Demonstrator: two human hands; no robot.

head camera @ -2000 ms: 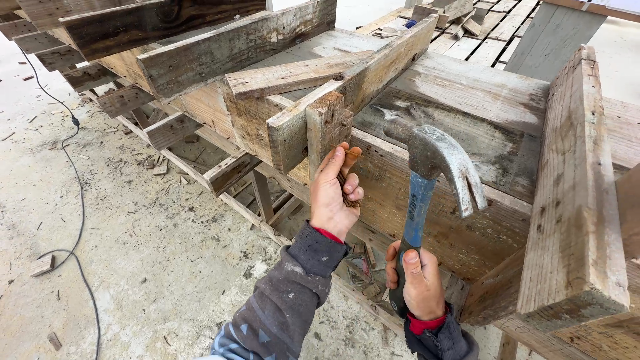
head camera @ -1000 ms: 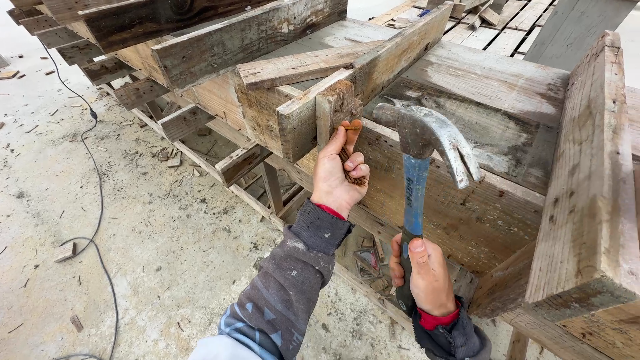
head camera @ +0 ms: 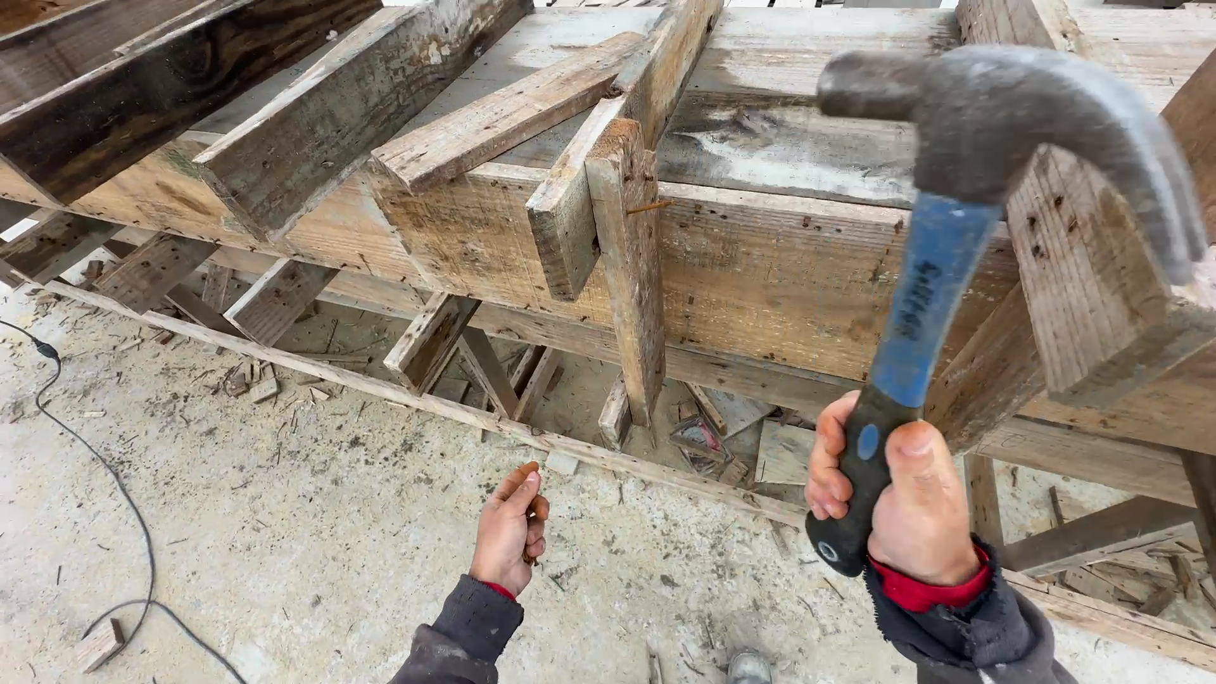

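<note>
My right hand (head camera: 893,503) grips the dark rubber handle of a claw hammer (head camera: 936,294) with a blue shaft, its head raised at the upper right and slightly blurred. My left hand (head camera: 514,527) is low over the floor, fingers curled around some small rusty nails, which are mostly hidden. Between and above the hands, an upright wooden post (head camera: 632,275) stands against the long side board (head camera: 779,285), next to the end of a joist (head camera: 565,228). A rusty nail (head camera: 650,206) sticks out of the upper part of the post.
A loose board (head camera: 513,109) lies slantwise over the frame. More joists (head camera: 332,114) run off at the left, and a thick plank end (head camera: 1092,275) juts out behind the hammer. A dark cable (head camera: 133,503) and a wood block (head camera: 99,646) lie on the dusty concrete floor.
My left hand has come away from the post and moved down, and a nail now stands in the post. The hammer is raised beside it. The view has shifted.
</note>
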